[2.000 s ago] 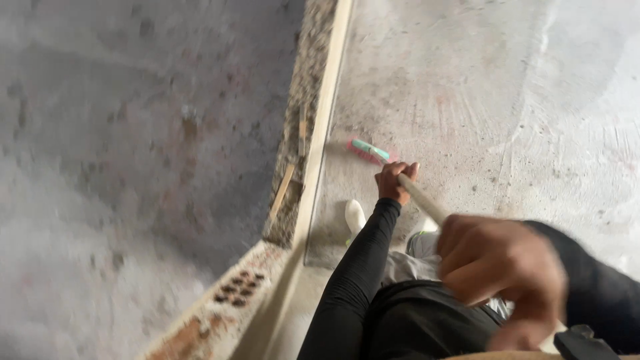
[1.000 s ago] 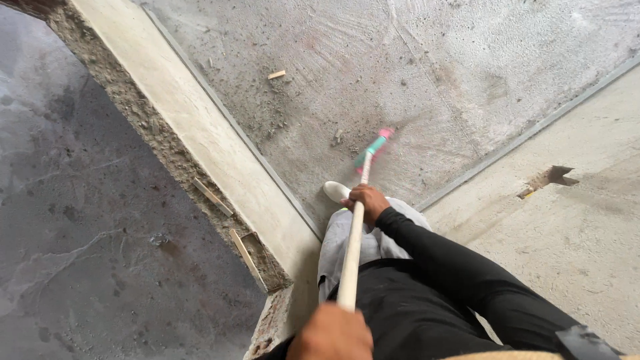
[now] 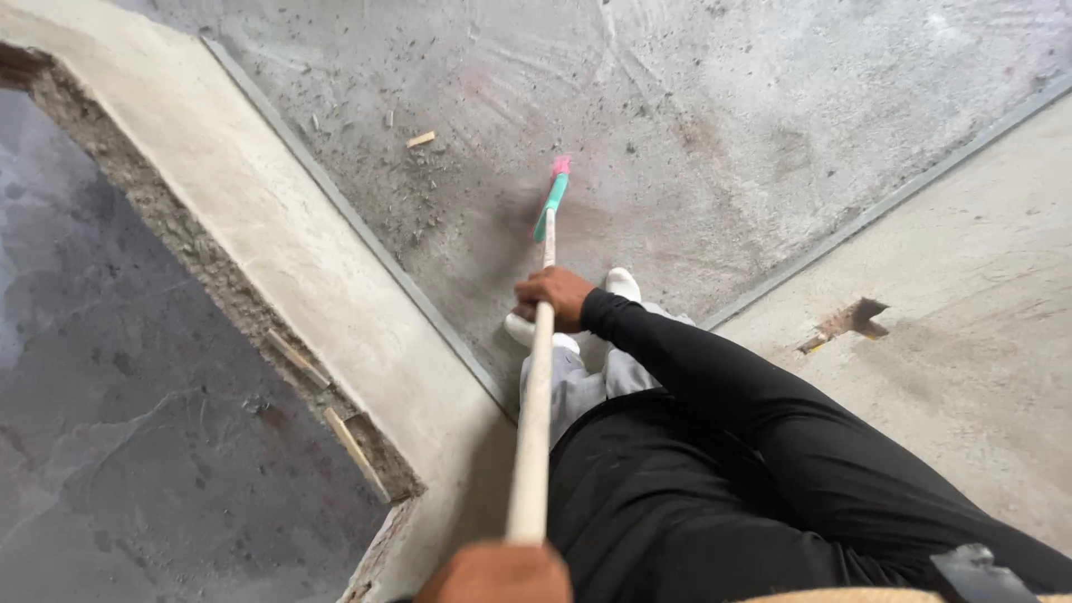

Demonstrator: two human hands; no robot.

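A broom with a pale wooden handle (image 3: 536, 410), a teal head (image 3: 554, 194) and pink bristles (image 3: 562, 165) reaches forward over the dusty concrete floor. Partway down the handle, my right hand (image 3: 554, 297) is wrapped around it, its black-sleeved arm coming from the right. My left hand (image 3: 498, 574) grips the handle's upper end at the bottom edge of view and is cut off there. Just ahead of my shoes, the bristles are at the floor, where dark dust is blurred beside them. Small debris (image 3: 423, 197) and a wood scrap (image 3: 420, 139) lie to the left of the broom head.
A low plastered wall (image 3: 335, 293) with a rough, broken edge runs along the left; wood pieces (image 3: 356, 452) rest on that edge. Beyond it is a darker floor (image 3: 126, 419). On the right stands another plastered wall (image 3: 946, 352) with a hole (image 3: 846, 325). White shoes (image 3: 621, 285) are below me.
My hands have traded places on the handle: two seconds ago my left hand was the lower one and my right the upper. The view has turned.
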